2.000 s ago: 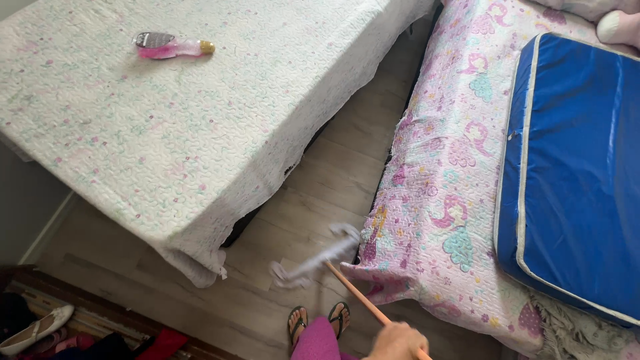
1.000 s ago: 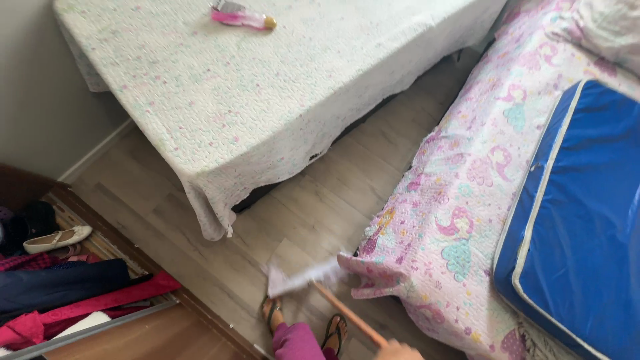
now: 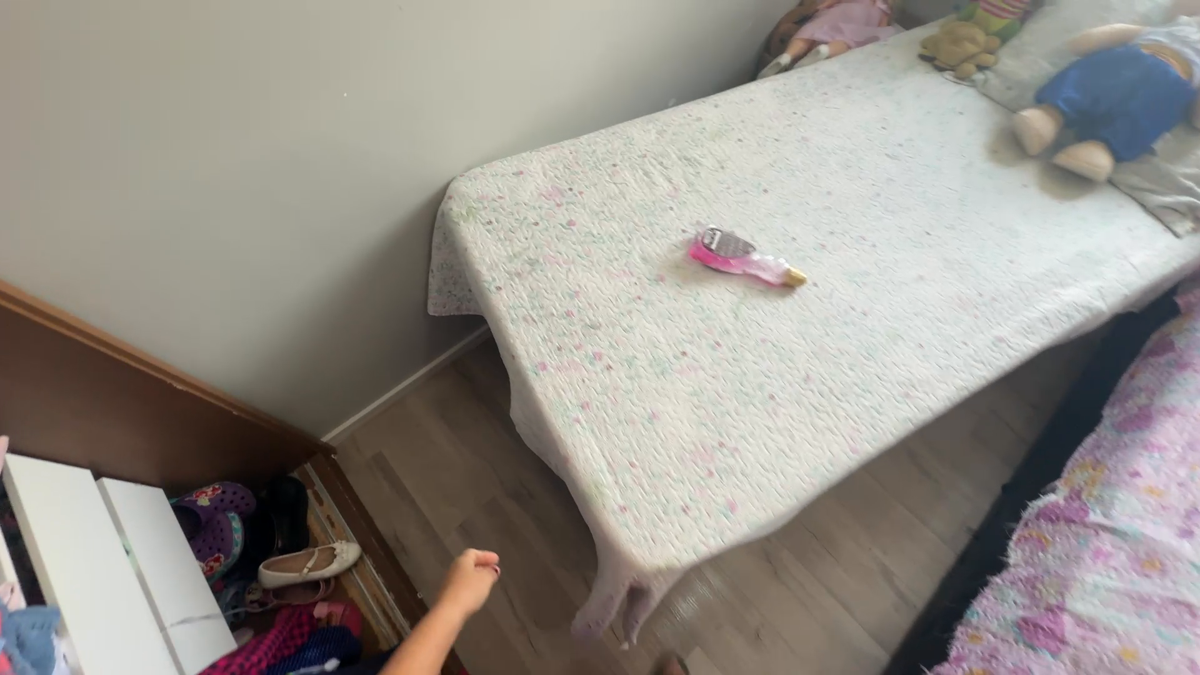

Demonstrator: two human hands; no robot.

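Note:
My left hand (image 3: 471, 579) is low in the view, left of centre, over the wood-look floor (image 3: 412, 487). Its fingers are curled, and no object shows in them. The hanging corner of the white, flower-speckled bedspread (image 3: 609, 422) is to its right, apart from it. Higher up on this bedspread lies a pink, transparent hairbrush-shaped thing (image 3: 741, 260) with a grey patterned face and a gold tip. My right hand is out of the frame, and the long-handled tool from before is not visible.
An open wardrobe at lower left holds a cream ballet flat (image 3: 309, 564), purple clogs (image 3: 214, 525), clothes and white boards (image 3: 84, 572). Dolls (image 3: 1116, 94) and a plush toy (image 3: 961, 49) are at the far bed end. A second bed with a pink-patterned cover (image 3: 1078, 544) stands right.
The view has swung to the left and up. The right hand and the long-handled tool with a whitish cloth have gone out of view; my left hand has come in.

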